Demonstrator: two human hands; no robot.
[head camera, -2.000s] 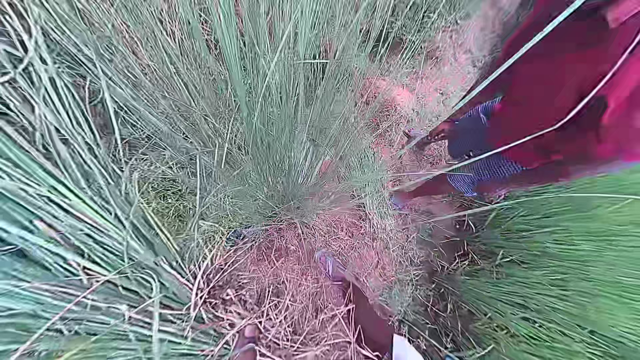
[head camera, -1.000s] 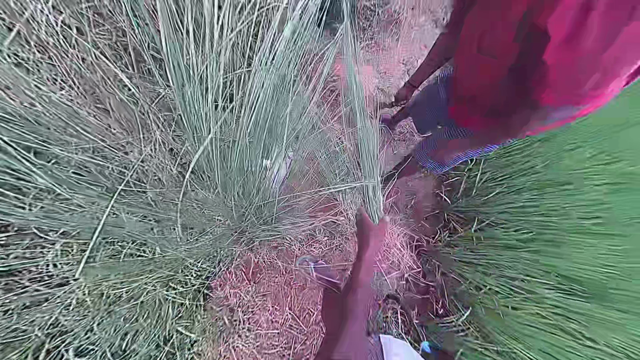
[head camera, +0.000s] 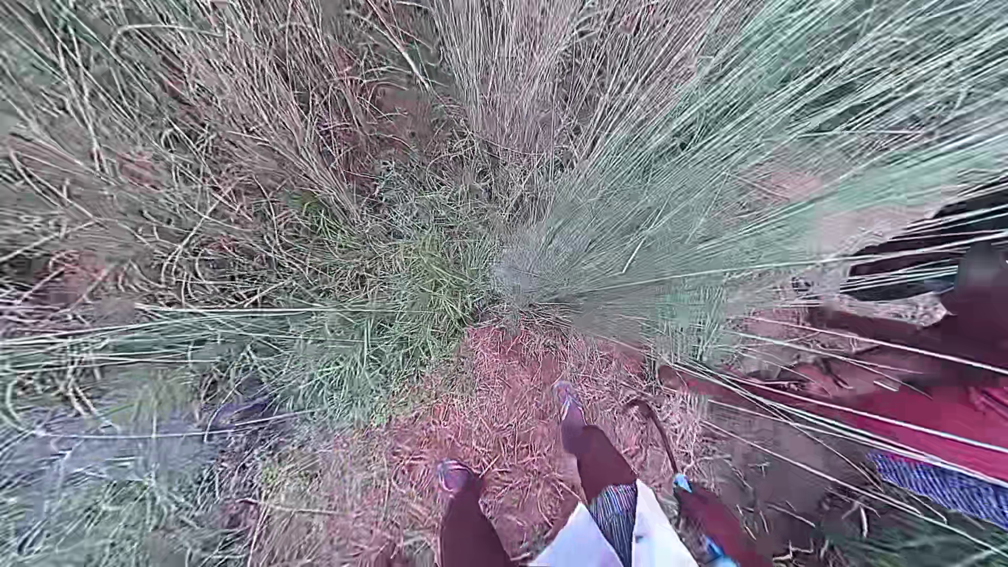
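Observation:
In the head view my right hand (head camera: 701, 508) is at the lower right, closed around the blue handle of a sickle (head camera: 655, 429). Its thin curved blade points up over the straw-covered ground. My left hand is not in view. Ahead of my feet, a big clump of tall, thin grass (head camera: 661, 205) fans up and to the right from a pale base. Long loose stalks (head camera: 819, 409) cross the right side, in front of another person.
My feet (head camera: 568, 405) stand on reddish ground with cut straw (head camera: 504, 394). Another person in red clothing (head camera: 937, 413) is close at the right. Dry, tangled grass (head camera: 260, 142) fills the upper left, and low green grass (head camera: 429, 283) grows left of the clump's base.
One second ago an arm of mine reached forward to the grass stalks; it is now out of sight. My right hand and the sickle's blade have come into view. The view has swung left.

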